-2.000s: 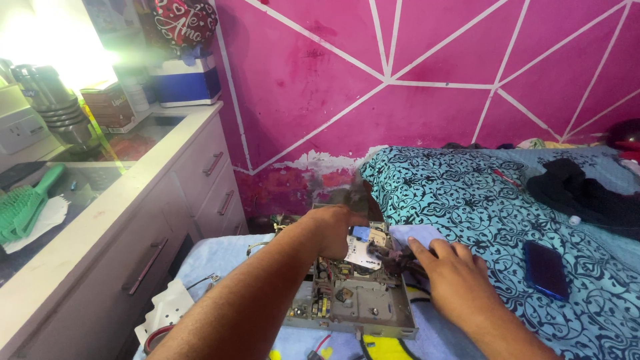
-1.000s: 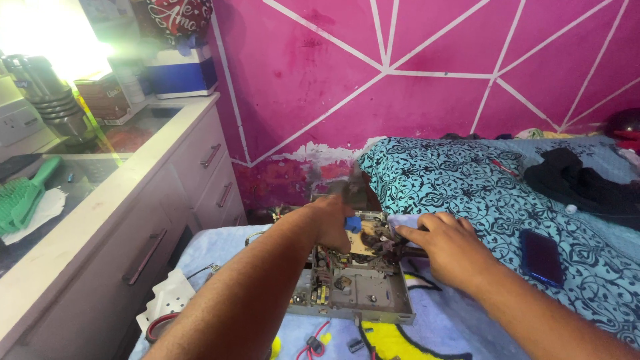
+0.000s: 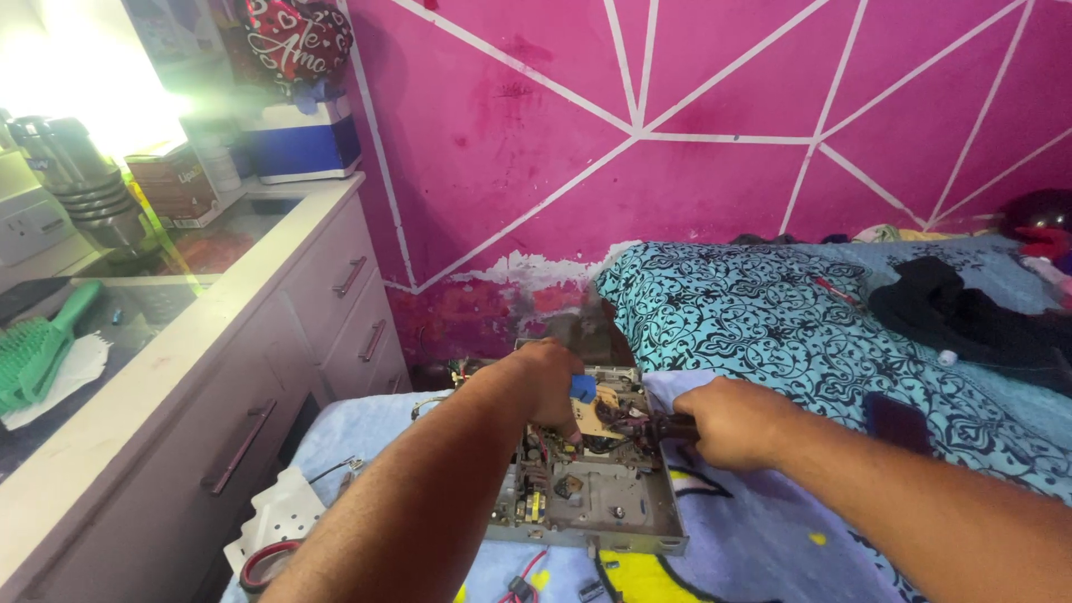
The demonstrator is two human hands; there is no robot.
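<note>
An open metal electronics chassis (image 3: pixel 628 502), full of boards and wires, lies on a light blue blanket (image 3: pixel 360 419). My left hand (image 3: pixel 548 389) reaches over its left and middle part, fingers down beside a tan board (image 3: pixel 596 414) and a small blue part (image 3: pixel 584 387). Whether it grips anything is hidden. At the chassis's right edge my right hand (image 3: pixel 729 423) is closed around a dark, elongated object (image 3: pixel 674 425), perhaps a bundle of cables or a tool handle. The far end of that object runs in among the dark wires (image 3: pixel 628 419).
A perforated white piece (image 3: pixel 280 511) and a roll with a dark red rim (image 3: pixel 268 565) lie left of the chassis. Red wires (image 3: pixel 526 582) and a small cylindrical part (image 3: pixel 590 591) lie in front. A phone (image 3: pixel 898 423) rests at right; a white drawer cabinet (image 3: pixel 251 352) stands left.
My right hand, spread with its fingers at the chassis edge two seconds ago, has closed around the dark object. My left hand remains over the chassis.
</note>
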